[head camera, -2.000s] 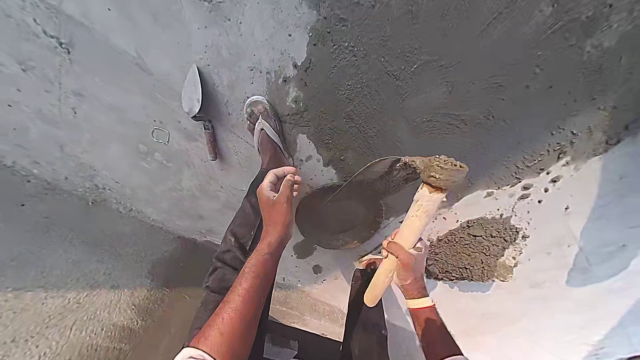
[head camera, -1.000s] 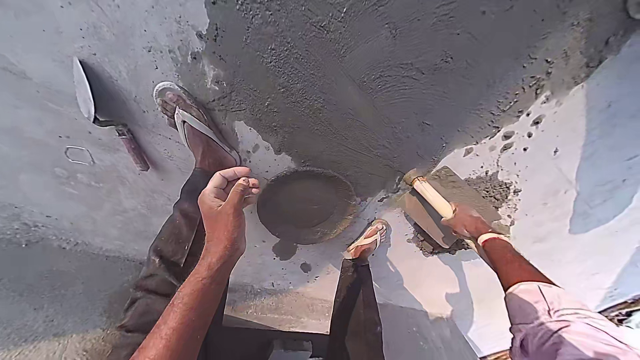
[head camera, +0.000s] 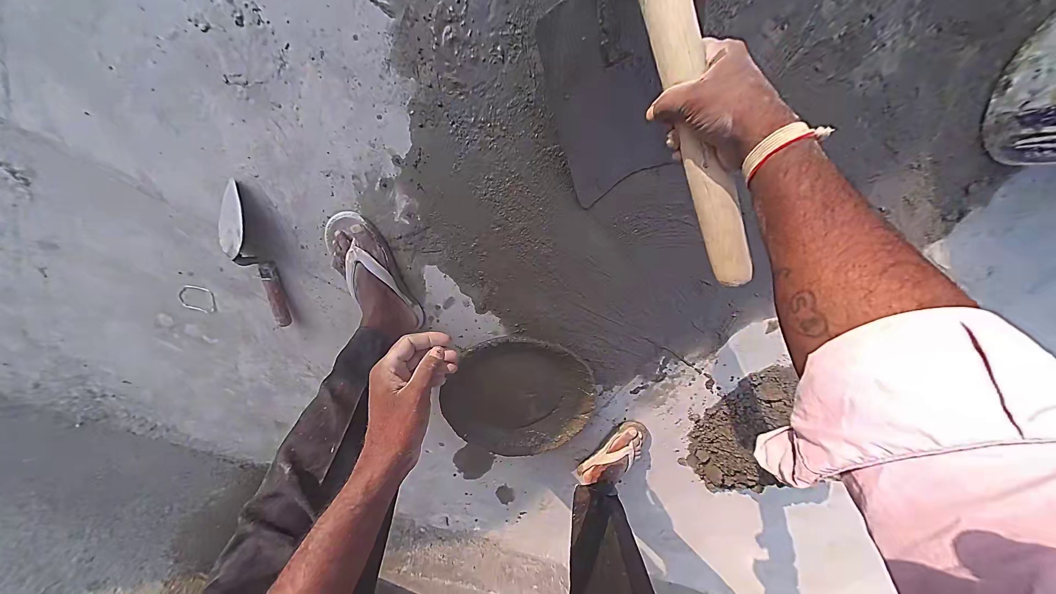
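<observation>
My right hand (head camera: 726, 103) grips a thick wooden handle (head camera: 714, 198) at the upper right; the handle runs out of the top of the view, and whatever is at its far end is not seen. Wet mortar (head camera: 511, 190) is spread over the ground beneath and beside it. My left hand (head camera: 412, 375), fingers loosely curled and holding nothing that shows, hangs near the left rim of a round pan (head camera: 518, 398) with grey, wet contents. A pointed trowel (head camera: 233, 221) with a reddish-brown handle lies on the grey floor at the left.
My feet in flip-flops stand on either side of the pan, the left foot (head camera: 371, 264) further forward. A heap of mortar (head camera: 738, 429) lies at the lower right, partly behind my sleeve. Beside the trowel is a small ring-like thing (head camera: 197, 299). A rounded, stained object (head camera: 1023, 107) sits at the right edge.
My right hand has moved with the handle from beside the mortar heap up over the spread mortar. The flat metal blade seen at the heap a second ago no longer shows there.
</observation>
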